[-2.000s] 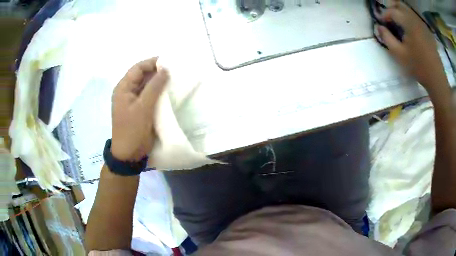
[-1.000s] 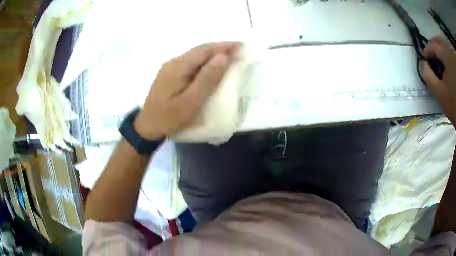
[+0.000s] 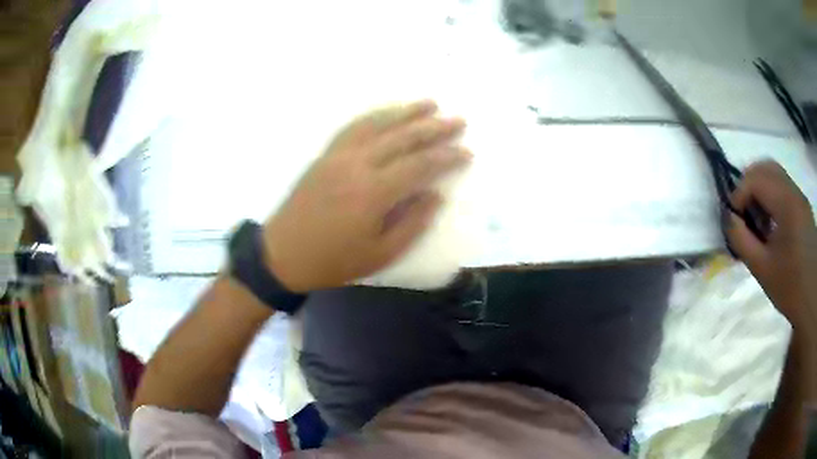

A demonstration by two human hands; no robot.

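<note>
A cream fabric piece [image 3: 439, 246] lies at the front edge of the white table, partly under my left hand [image 3: 372, 193]. My left hand is blurred, with its palm down and its fingers spread over the cloth; whether it grips the cloth cannot be told. My right hand [image 3: 770, 220] holds the black loop handles of fabric shears [image 3: 685, 112] at the right of the table. The long blades point up and left, away from me. The cloth's far edge is lost in glare.
A ragged cream bundle [image 3: 76, 179] hangs at the table's left side. Thin dark snips [image 3: 784, 94] lie right of the shears. Blurred metal machine parts [image 3: 537, 20] are at the top. White cloth [image 3: 717, 332] lies below the table at right, a cardboard box [image 3: 81, 350] at lower left.
My left hand has moved right with the cloth, and its fingers have spread over it. My right hand has drawn the shears toward the table's front, and their long blades now show.
</note>
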